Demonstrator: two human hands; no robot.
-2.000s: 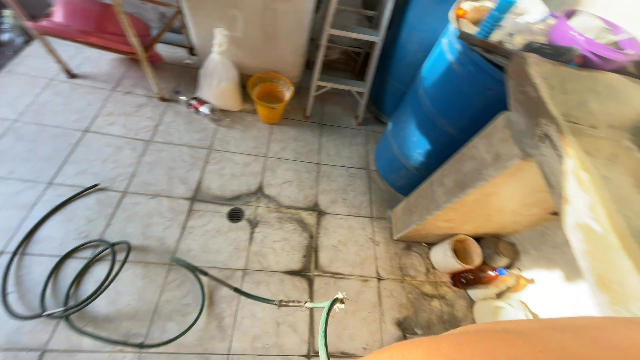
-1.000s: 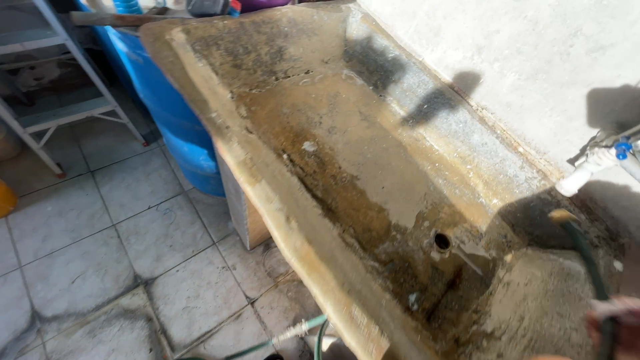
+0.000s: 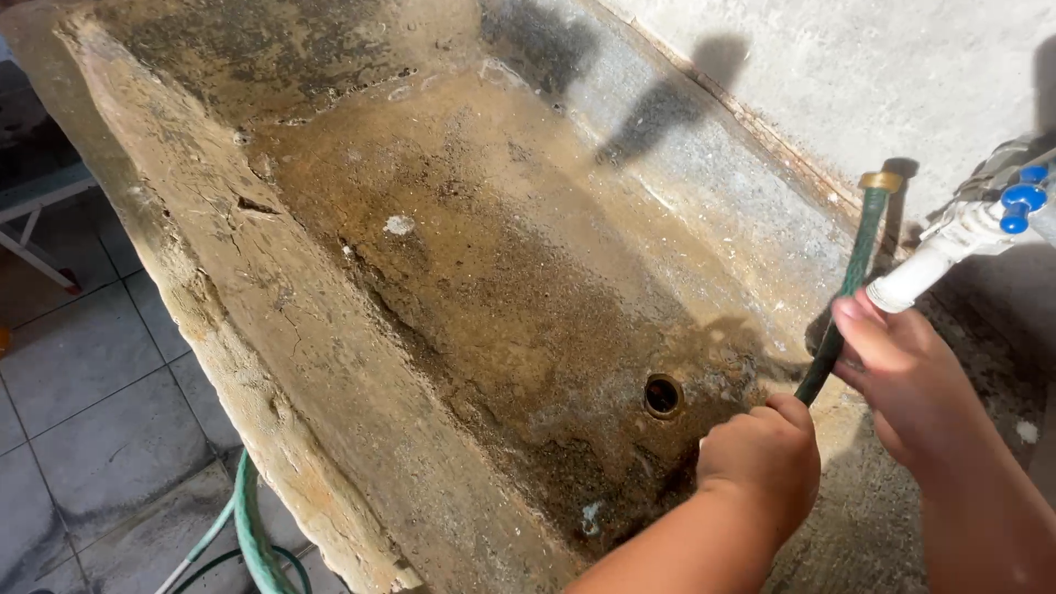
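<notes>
My left hand (image 3: 763,462) is closed around a green garden hose (image 3: 864,239) over the near end of a concrete wash basin. Further up the hose, my right hand (image 3: 907,371) has its thumb and fingers on it, just below the mouth of a white plastic faucet (image 3: 932,260) with a blue handle (image 3: 1023,200). A brass-coloured fitting (image 3: 880,181) tops the hose end, which points upward beside the faucet and apart from it. Whether my right hand also touches the faucet mouth, I cannot tell.
The concrete basin's rough rim (image 3: 247,305) runs along the left, and a round drain hole (image 3: 663,396) lies in its stained bottom. More green hose (image 3: 247,528) hangs at the lower left above the floor tiles (image 3: 124,404). A pale wall (image 3: 899,74) rises behind the faucet.
The view has swung from the tiled floor to the basin and faucet. Both hands are now plainly in view on the hose, and its fitted end stands raised beside the faucet.
</notes>
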